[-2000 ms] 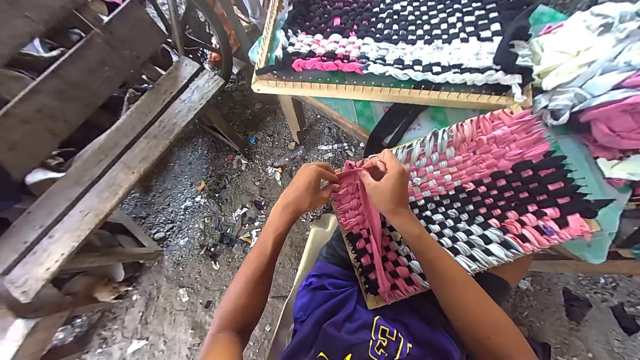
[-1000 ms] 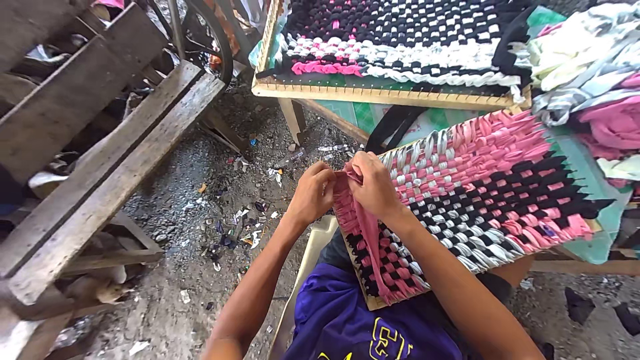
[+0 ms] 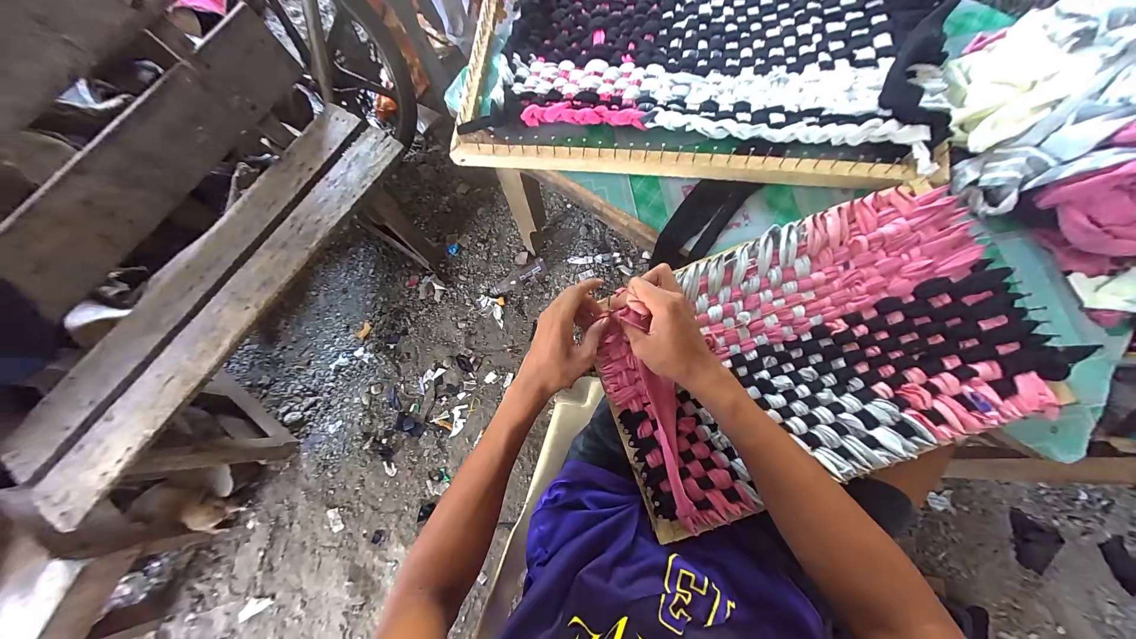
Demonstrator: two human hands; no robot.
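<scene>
A woven fabric mat in pink, black and pale grey lies on a wooden frame with nails, tilted across my lap and the table edge. My right hand pinches a pink fabric strip at the frame's upper left corner; the strip runs loosely down over the weave to the bottom edge. Close beside it, my left hand has its fingers curled at the same corner, thumb and forefinger near the strip's end. Whether the left fingertips grip the strip is hard to tell.
A second nailed wooden frame with a black, white and pink mat stands on the green-covered table. Fabric strips are heaped at the right. A wooden bench is at the left, above littered ground.
My left hand's fingers have spread slightly from their closer grip a second ago. Both hands stay at the same corner of the frame.
</scene>
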